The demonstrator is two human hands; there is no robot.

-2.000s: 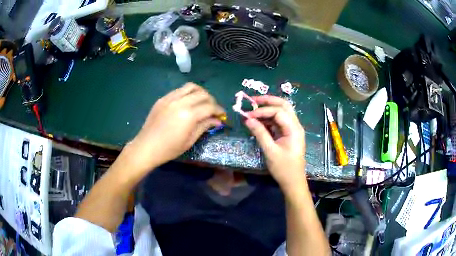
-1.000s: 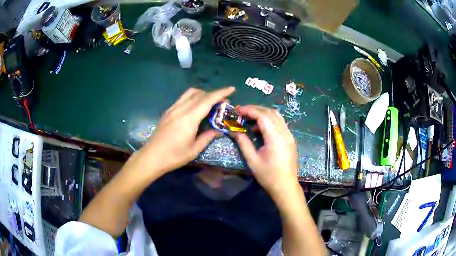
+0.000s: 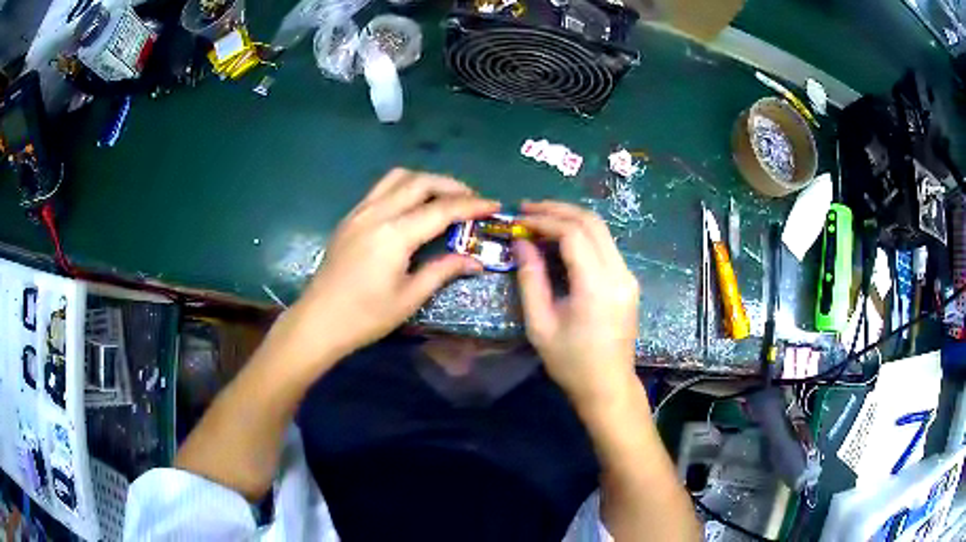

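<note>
A small blue watch case (image 3: 489, 257) is held between my two hands, just above the near edge of the green bench. Its open side faces up and shows a white piece and gold and dark inner parts. A yellow piece (image 3: 504, 229) lies at its far right side, by my right fingers. My left hand (image 3: 397, 249) grips the case's left side. My right hand (image 3: 577, 281) grips its right side, thumb bent over it. The pink frame cannot be told apart clearly; fingers hide parts of the case.
Black fan (image 3: 535, 64) at the back; pink-white stickers (image 3: 552, 157) in front of it. Tape roll with small parts (image 3: 774, 148), orange-handled tool (image 3: 729, 288), tweezers (image 3: 705, 281) and green tool (image 3: 835, 270) at the right. Multimeter (image 3: 27, 143) at the left; parts tray (image 3: 37, 397) at the near left.
My right hand held a pink frame apart from the case; now both hands are together on the case. The case has turned since a second ago, with the yellow piece now at its far side.
</note>
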